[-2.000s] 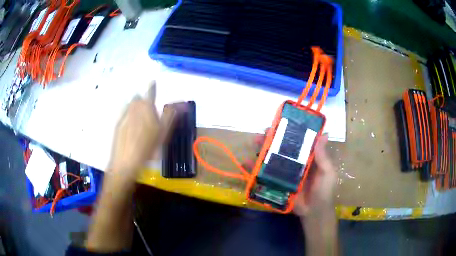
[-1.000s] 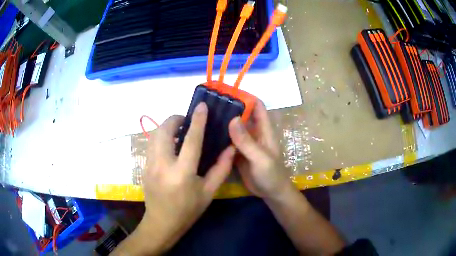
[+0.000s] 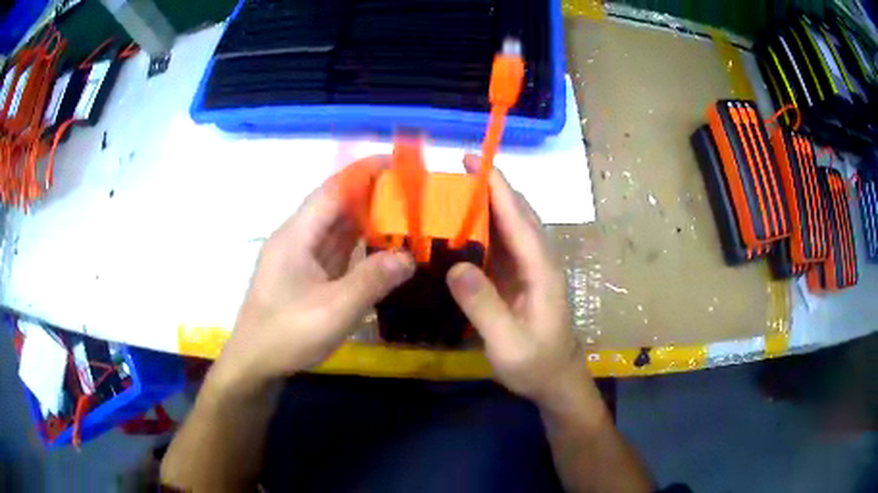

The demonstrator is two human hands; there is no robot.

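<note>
An orange power bank housing (image 3: 443,200) with a black back cover (image 3: 424,300) on it is held upright above the bench's front edge, its orange short end towards me. My left hand (image 3: 313,274) grips its left side, thumb on the cover's end. My right hand (image 3: 520,298) grips its right side, thumb also on the cover. One orange charging cable (image 3: 498,106) sticks up with its metal tip showing. The other cables at the left are blurred by motion. The lanyard is hidden.
A blue tray (image 3: 356,120) of black covers stands at the back. Finished orange units (image 3: 756,173) lie at the right, with yellow-striped units (image 3: 813,63) behind. Open units with loose cables (image 3: 29,125) lie at the far left. A small blue bin (image 3: 144,380) is below the bench edge.
The loose black cover has been picked up and set on the housing. Since a second ago, the unit has tilted to show its orange end, and both thumbs have moved to the cover's cable end.
</note>
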